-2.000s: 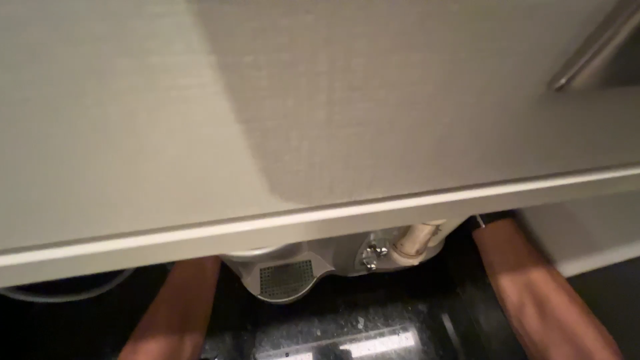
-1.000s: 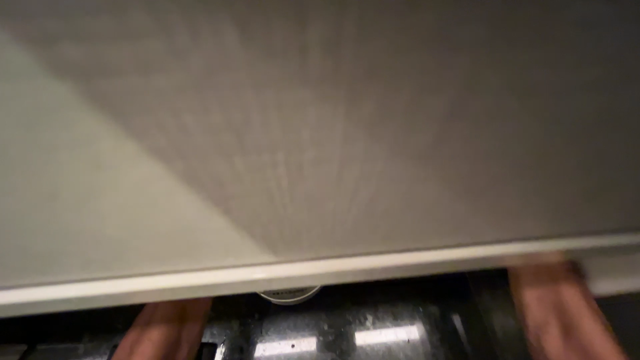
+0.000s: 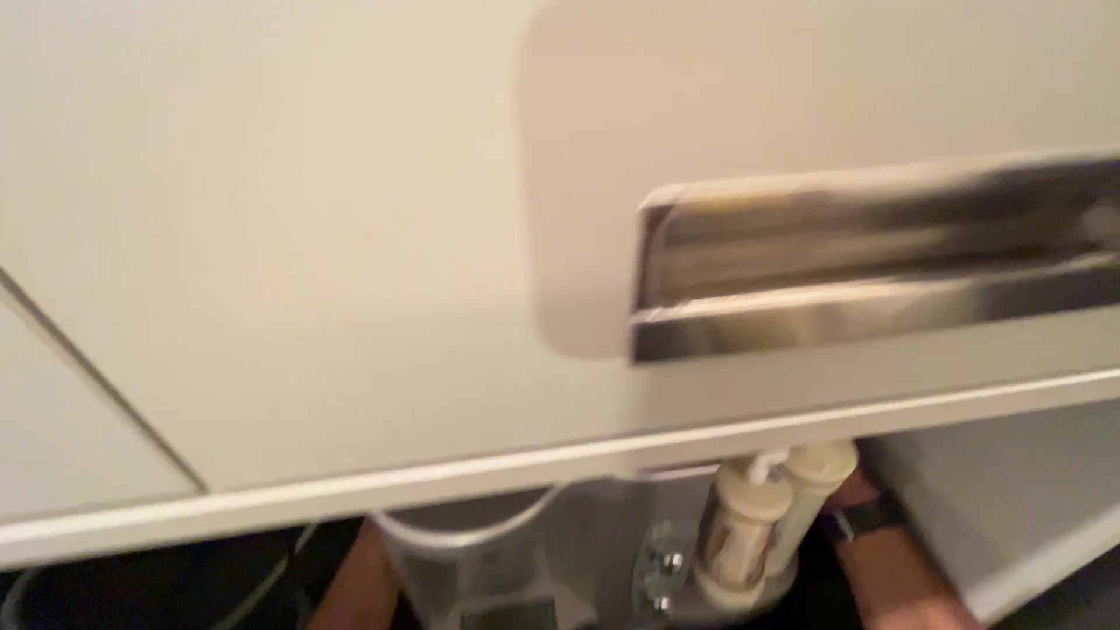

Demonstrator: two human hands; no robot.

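Observation:
Below the edge of a pale cabinet front, a grey and silver appliance (image 3: 595, 551) stands between my forearms. It has a rounded rim at its left, two chrome taps or fittings (image 3: 669, 560) and cream filter-like cylinders (image 3: 744, 534) at its right. My left hand is hidden; only its forearm (image 3: 359, 582) shows, beside the appliance's left side. My right hand (image 3: 853, 492) is mostly hidden behind the cylinders, and its wrist wears a dark band (image 3: 871, 518). Whether either hand grips the appliance cannot be seen. The picture is blurred.
The pale cabinet front (image 3: 306, 262) covers most of the view, with a recessed metal handle (image 3: 875, 324) at the right. A pale side panel (image 3: 1015, 499) stands right of my right forearm. Thin cables or tubes (image 3: 262, 591) lie in the dark area at lower left.
The view has shifted. The appliance, mostly hidden behind the cabinet edge one second ago, shows much more between my forearms now, with its cylinders in sight.

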